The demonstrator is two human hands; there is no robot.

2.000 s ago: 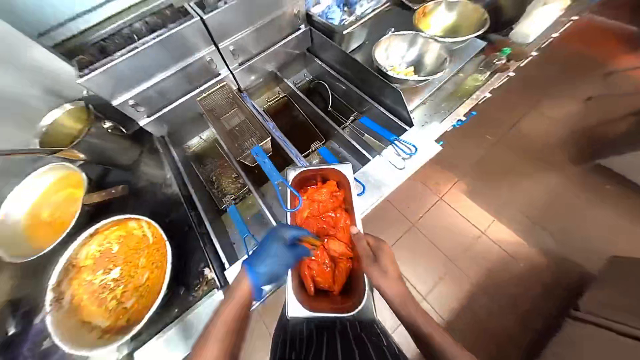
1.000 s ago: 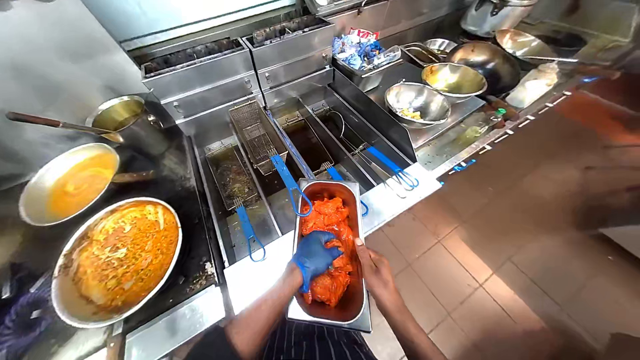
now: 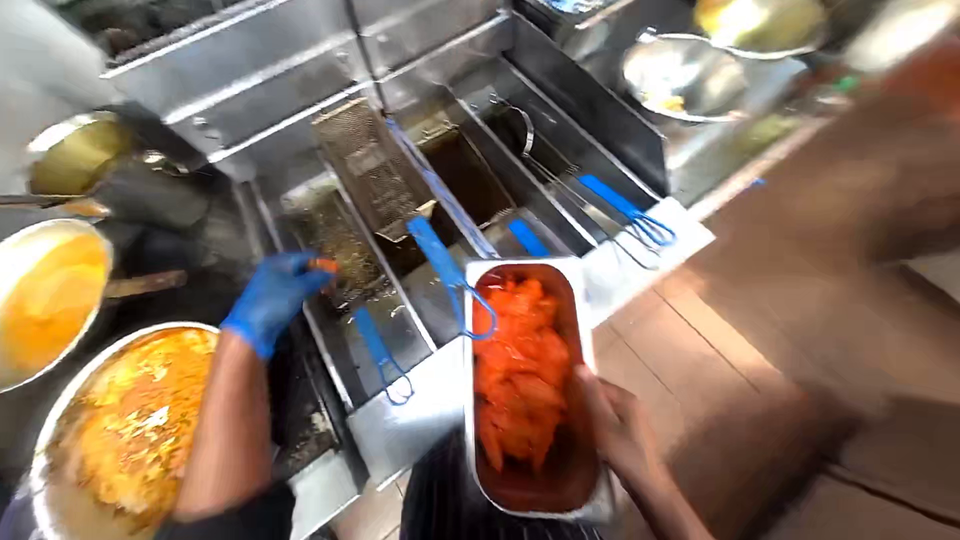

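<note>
My left hand [image 3: 279, 296], in a blue glove, is over the left well of the deep fryer [image 3: 416, 304] and pinches a small red-orange piece of food [image 3: 324, 265] at its fingertips. Bubbling oil [image 3: 349, 259] shows just beyond it. My right hand [image 3: 619, 427], ungloved, grips the right side of a deep steel pan [image 3: 586, 300]. Red marinated pieces, apparently raw meat [image 3: 525, 367], fill much of this pan. A blue-handled fryer basket [image 3: 367, 165] rests over the middle of the fryer, its handle end overlapping the pan's left rim.
At the left, a wide pan of orange sauce [image 3: 142, 420] and a second sauce pan [image 3: 52, 292] stand on the stove, with a pot [image 3: 79, 154] behind. Steel bowls [image 3: 682, 79] sit on the right counter. A wire skimmer [image 3: 562, 180] lies in the right well. Tiled floor [image 3: 675, 352] lies at right.
My left hand has moved from inside the steel pan leftward to over the fryer's left well, carrying a red-orange piece. My right hand still holds the pan. The view has shifted closer to the fryer.
</note>
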